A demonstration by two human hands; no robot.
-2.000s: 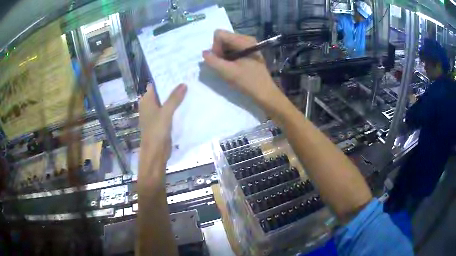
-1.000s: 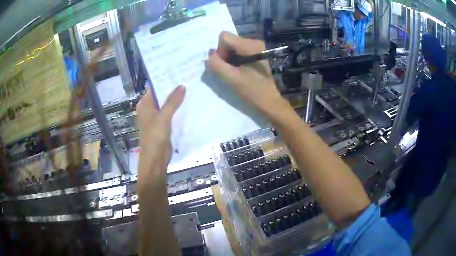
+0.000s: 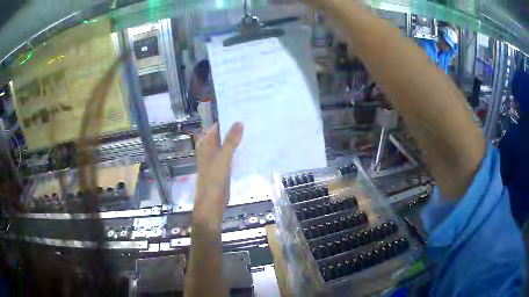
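A clipboard with white written sheets (image 3: 267,110) under a metal clip hangs upright in front of me. My left hand (image 3: 217,154) holds its left edge, thumb over the paper. My right forearm reaches up past the clipboard's right side; the right hand is at the top edge of the picture, cut off and blurred, so what it holds cannot be told. Below the clipboard stands a clear plastic tray (image 3: 361,278) with rows of small black components (image 3: 354,239) over brown card.
A metal machine line (image 3: 145,229) runs across behind the tray. A yellow printed sheet (image 3: 72,87) hangs at the left. Another tray with black parts (image 3: 81,187) lies at the left. A person in blue (image 3: 444,49) is at the back right; another, dark-clothed, is at the right edge.
My right hand has left the paper and risen to the picture's top edge; the pen no longer shows. The clipboard, left hand and tray appear further right, as the view has shifted.
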